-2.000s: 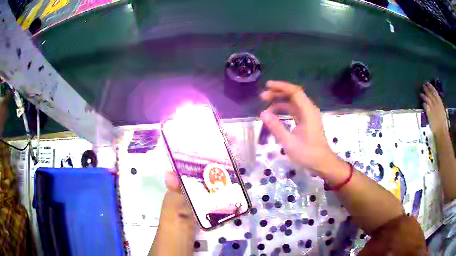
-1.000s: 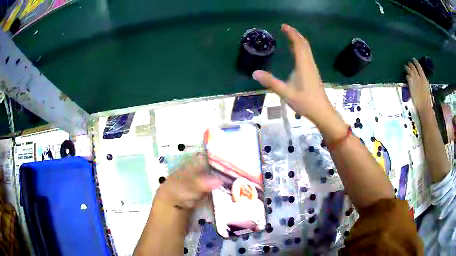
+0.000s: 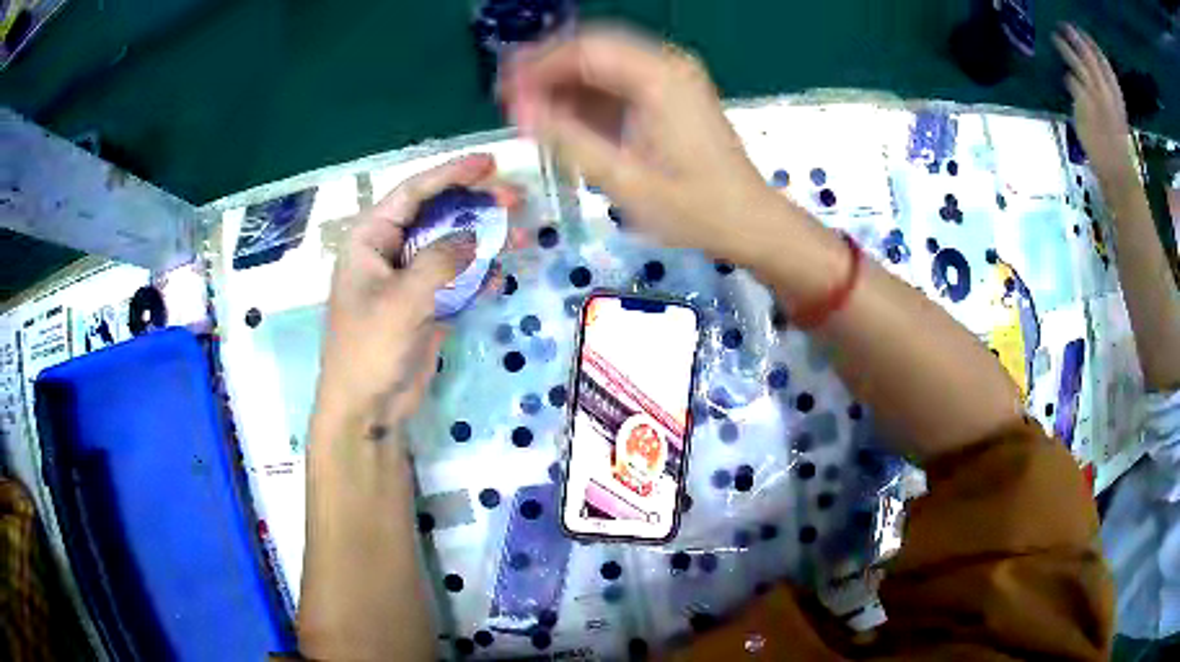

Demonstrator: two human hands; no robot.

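My left hand (image 3: 388, 272) holds a round, shiny dark unit (image 3: 453, 239) above the bench, its pale glare side facing right. My right hand (image 3: 621, 123) is blurred, its fingers curled at the belt's edge; I cannot tell if anything is in it. A black cylindrical unit (image 3: 518, 20) stands on the green belt just behind those fingers, cut by the top edge. A lit smartphone (image 3: 630, 414) lies face up on the plastic covering (image 3: 304, 420). Many small black round pads (image 3: 522, 437) are scattered around it.
A blue tray (image 3: 142, 479) is at the left, below a pale metal post (image 3: 91, 181). Another black unit (image 3: 996, 36) is on the belt at the upper right. Another person's hand (image 3: 1097, 104) reaches to the belt at the right. A ring part (image 3: 951, 274) lies on the right.
The phone has left my left hand and lies on the bench. My left hand now holds a round unit. My right hand has moved left. The view has tipped downward.
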